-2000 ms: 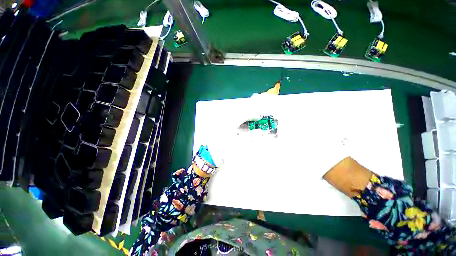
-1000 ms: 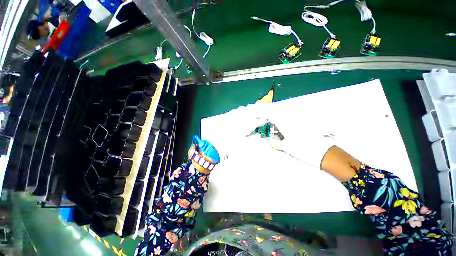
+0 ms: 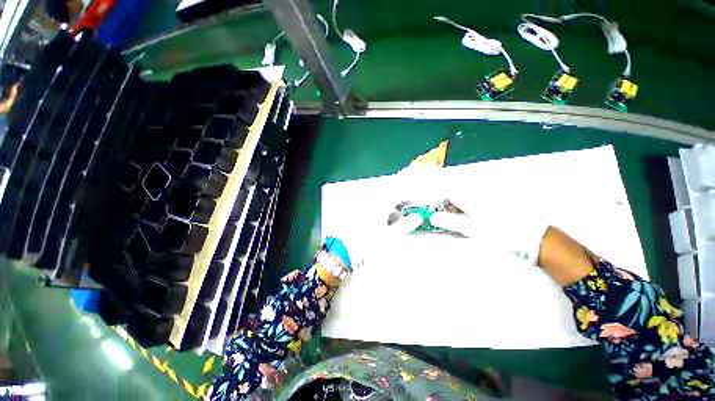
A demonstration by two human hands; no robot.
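A small green circuit board (image 3: 424,218) shows over the white work sheet (image 3: 470,313). My left hand (image 3: 384,231), in a white glove with a blue strap at the cuff, reaches it from the left. My right hand (image 3: 490,235), in a white glove, reaches it from the right. Both gloves blend into the bright sheet, but pale fingertips lie on the board from both sides, so both hands hold it. Finger outlines are mostly washed out. Darker grey patches show at both ends of the board; I cannot tell what they are.
Black trays (image 3: 168,180) lean stacked at left. White trays (image 3: 694,227) stand at right. A tan pointed scrap (image 3: 433,155) lies at the sheet's top edge. Beyond a metal rail (image 3: 470,111), corded boards (image 3: 560,86) with white cables lie on the green belt.
The view has shifted and tilted. The board now lies flatter between the fingertips of both hands. The hands stay close together around it.
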